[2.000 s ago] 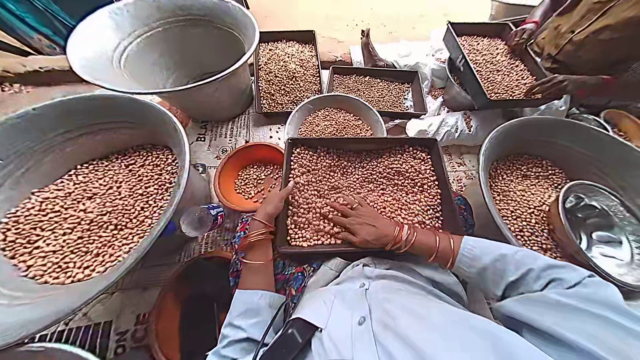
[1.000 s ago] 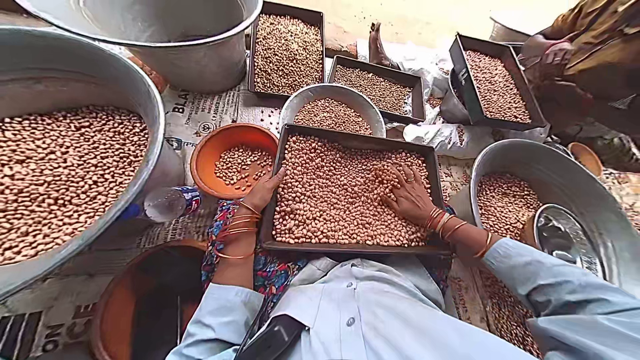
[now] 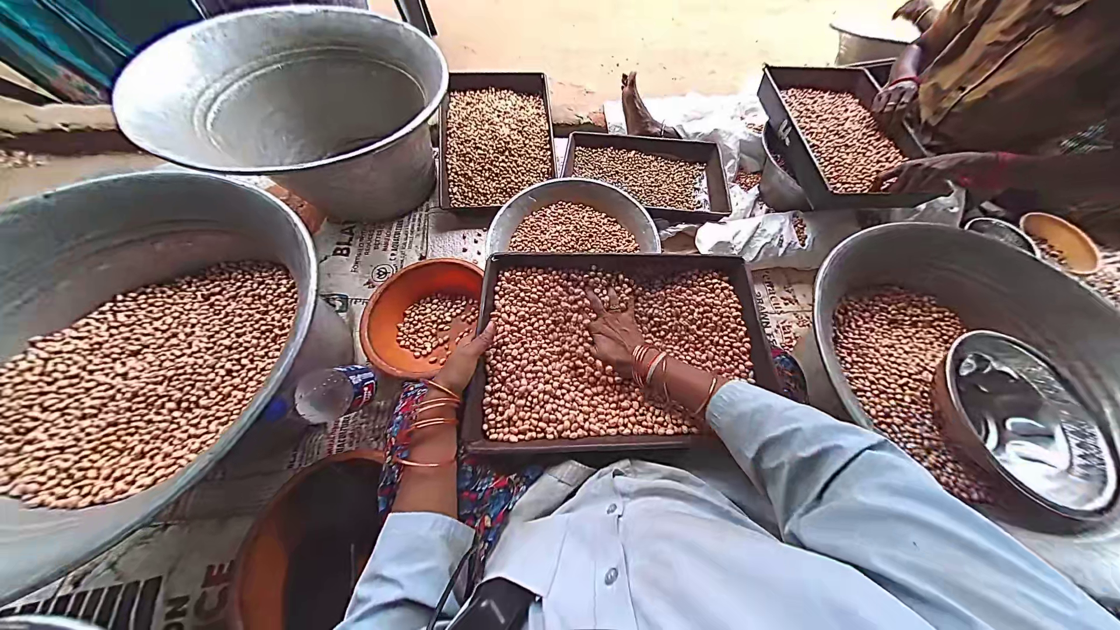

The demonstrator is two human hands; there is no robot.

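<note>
A dark rectangular tray point(image 3: 612, 444) full of reddish-brown nuts or beans point(image 3: 560, 385) rests at my lap. My left hand point(image 3: 464, 357) grips the tray's left edge, thumb over the rim. My right hand point(image 3: 615, 331) lies on the beans with its fingers spread, just above the tray's middle, and no held thing can be made out. Just left of the tray is an orange bowl point(image 3: 381, 324) with some beans in it. Behind the tray's far edge stands a round metal bowl point(image 3: 643, 227) of beans, its near part hidden by the tray.
Large metal tubs of beans stand left point(image 3: 306, 297) and right point(image 3: 827, 341), the right one holding a steel bowl point(image 3: 1032, 420). A big metal tub point(image 3: 280, 87) stands behind. A plastic bottle point(image 3: 328, 395) lies left. At back right, another person's hands point(image 3: 927, 173) touch a bean tray point(image 3: 814, 184).
My right hand has moved from the right part of the beans toward the tray's middle. The other person's hand is back at the far-right tray. The left hand stays on the tray edge.
</note>
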